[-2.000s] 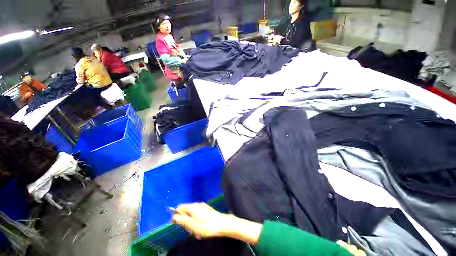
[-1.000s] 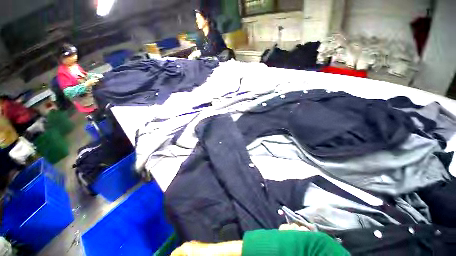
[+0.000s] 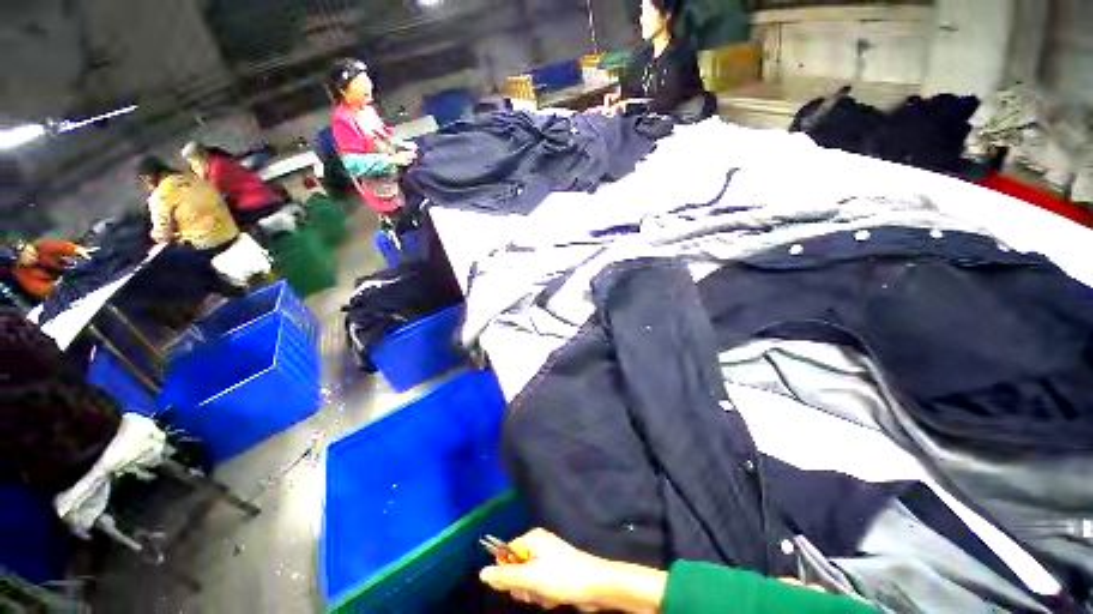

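A dark denim garment [image 3: 707, 396] lies over the table's near left corner, its dark placket with pale round buttons running down towards me. My right hand [image 3: 545, 572], at the end of a green sleeve, is closed on small orange thread snips [image 3: 508, 553], blades pointing left. It is at the garment's lower left edge, above the rim of a green crate. A sliver of my left hand [image 3: 805, 584] shows at the garment's lower edge, mostly hidden behind the green sleeve; its grip cannot be told.
More dark and grey garments [image 3: 983, 324] spread over the white-topped table [image 3: 839, 180]. A dark pile [image 3: 527, 156] lies at its far left corner. An open blue bin [image 3: 402, 468] and the green crate [image 3: 432, 554] stand beside the table. Other blue bins and several people are beyond.
Since one second ago the view has swung left again. My right hand and the snips now show clearly beyond the garment's edge; the left hand is more hidden behind the sleeve.
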